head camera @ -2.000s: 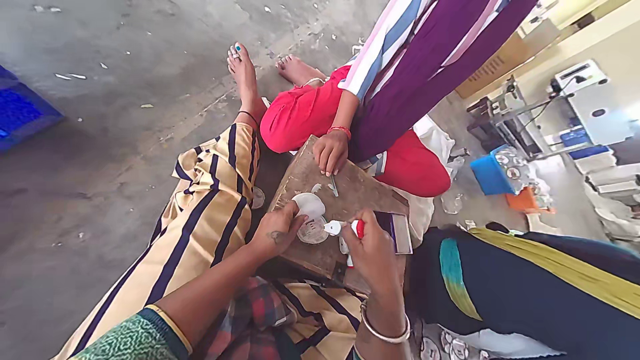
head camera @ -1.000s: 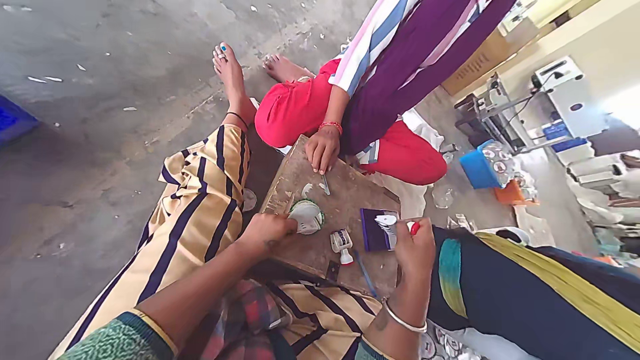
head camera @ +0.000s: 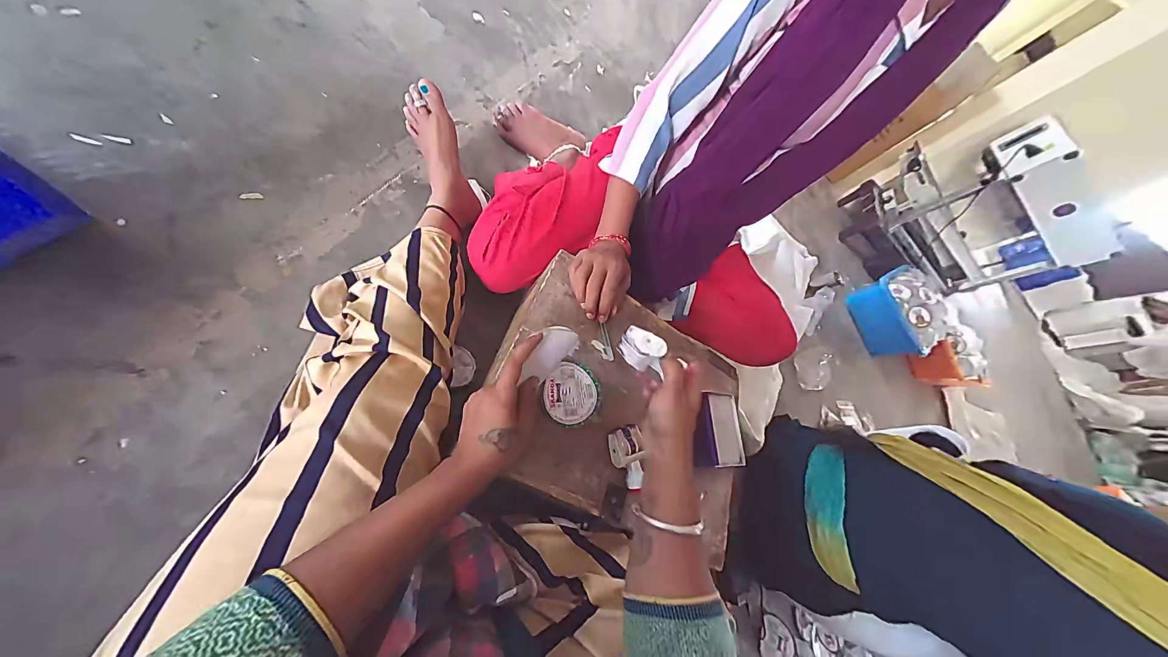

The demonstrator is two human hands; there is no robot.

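My left hand [head camera: 500,415] is at the left side of a low wooden board [head camera: 584,465], its fingers on a translucent white disc or film [head camera: 551,350]. Just right of that disc lies a round, labelled container or roll with a green edge [head camera: 571,394]. My right hand [head camera: 673,401], blurred, is raised over the board's right half, its fingertips at a bundle of white pieces [head camera: 642,347]; its grip is unclear. Below it are a small labelled bottle or spool [head camera: 626,447] and a red-tipped item [head camera: 634,476]. A purple-and-white box [head camera: 721,431] stands right of my right wrist.
Across the board, another person's hand [head camera: 600,278] holds a thin tool [head camera: 606,341]. Someone in dark clothing [head camera: 858,529] sits close on the right. A blue bin [head camera: 883,315] with round labelled items stands farther right, and a blue container [head camera: 36,210] at far left.
My right hand has moved from beside the purple box toward the white pieces. The green-edged round item now lies flat beside the disc at my left hand. The red-and-white item was in my right hand two seconds ago.
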